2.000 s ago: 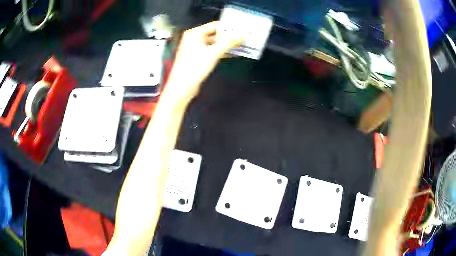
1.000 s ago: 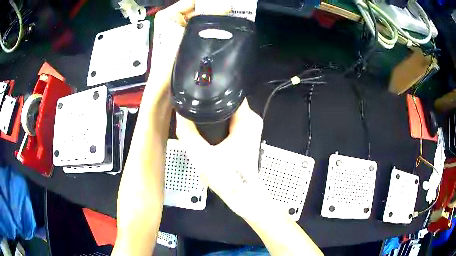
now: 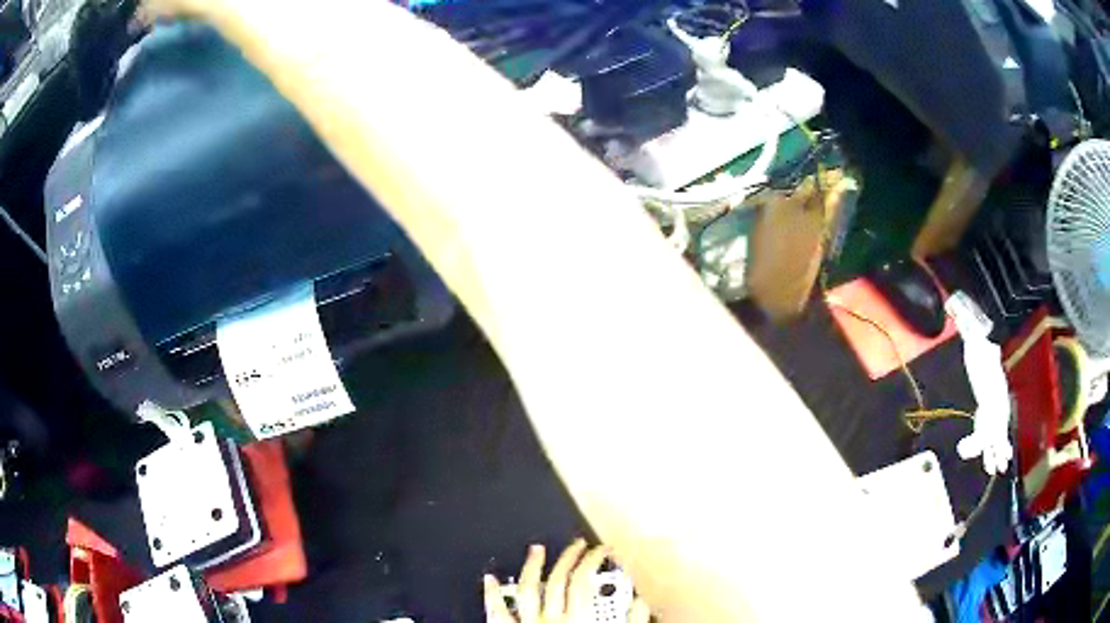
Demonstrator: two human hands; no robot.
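My right arm crosses from the lower right to the top left. My right hand [image 3: 164, 10] is small, blurred and cut off at the top edge, beyond the dark blue-black label printer [image 3: 231, 183]; its grip is hidden. A white printed label [image 3: 286, 371] hangs from the printer's front slot. My left hand [image 3: 560, 590] is at the bottom edge, partly cut off, fingers spread over a white perforated box [image 3: 612, 596]. Another white box [image 3: 913, 511] lies at the lower right, partly behind my right arm.
Stacked white boxes [image 3: 189, 493] stand by a red pad [image 3: 278, 523] at lower left. A black mouse [image 3: 913, 298] sits on a red pad [image 3: 870, 329] at right. A white power strip [image 3: 736, 134], brown block [image 3: 785, 250], fan [image 3: 1081, 225] and red tape dispenser [image 3: 1035, 414] are also in view.
The view has swung up to the printer. The black scanner is out of my hands and out of view. My right arm now reaches to the top left; my left hand is down at a box.
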